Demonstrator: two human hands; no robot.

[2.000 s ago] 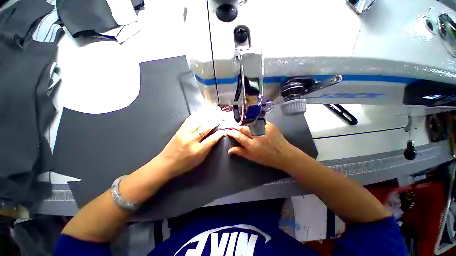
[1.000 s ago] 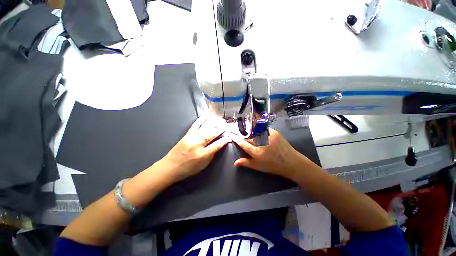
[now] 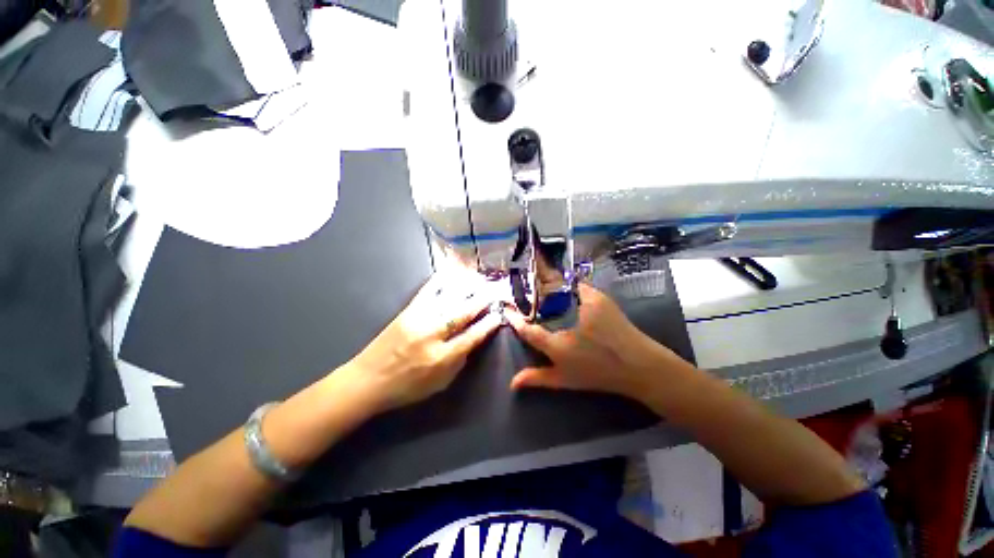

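The dark grey garment panel [image 3: 283, 294] lies flat on the white table and machine bed, with a curved cut-out at its upper left and a notch at its left edge. My left hand [image 3: 431, 338] lies on the panel left of the needle area, fingertips close to it. My right hand [image 3: 583, 343] lies on the panel just right, partly behind the shiny metal cover [image 3: 548, 256]. The fingertips of both hands nearly meet at a small fold in the cloth. Bright glare and my fingers hide the needle and presser foot.
The white sewing machine head [image 3: 676, 120] spans the upper right. Dark cut pieces [image 3: 55, 240] lie at the left. A slim black tool [image 3: 750, 273] lies on the bed at right. A black-knobbed rod [image 3: 894, 332] hangs beyond it. Red baskets [image 3: 926, 469] are lower right.
The camera view has shifted, so the machine head sits lower in the picture. The panel has moved slightly away from me, toward the back. Both hands stay on it by the needle area.
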